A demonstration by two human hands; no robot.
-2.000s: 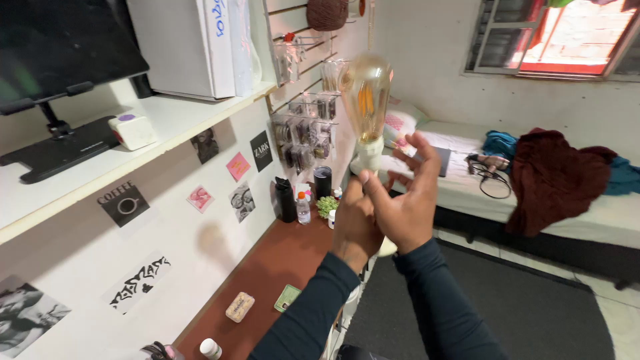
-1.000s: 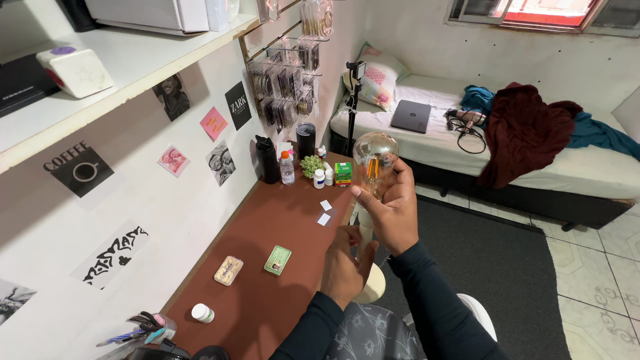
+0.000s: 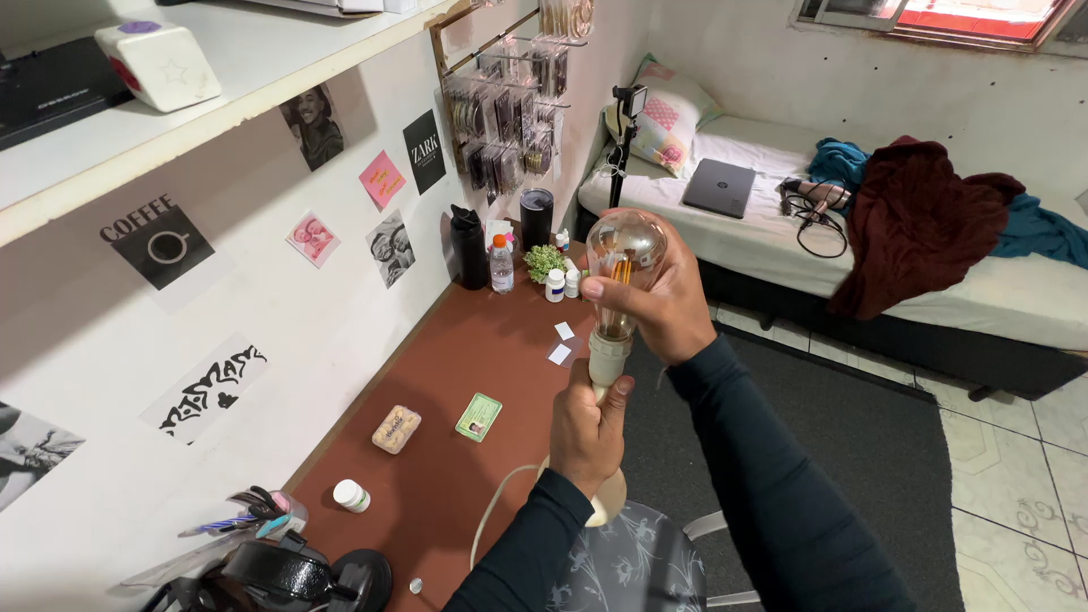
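My right hand [image 3: 667,293] is wrapped around the glass of a clear filament light bulb [image 3: 627,246], thumb across its front. The bulb's lower end sits in a white lamp socket [image 3: 609,359]. Just below the socket, my left hand [image 3: 588,429] grips the lamp's stem. The lamp's round cream base [image 3: 609,501] shows partly beneath that hand, and a pale cord [image 3: 493,503] curves from it over the brown desk [image 3: 442,340].
Left of the lamp, a green card [image 3: 478,416], a small patterned box [image 3: 396,428] and a white bottle [image 3: 351,495] lie on the desk. Bottles stand behind. A patterned chair [image 3: 633,561] is below; a shelf edge [image 3: 255,110] juts in upper left.
My right hand, fingers spread beside the bulb two seconds ago, has closed around its glass. The bulb and both hands are lower in view. The view has shifted.
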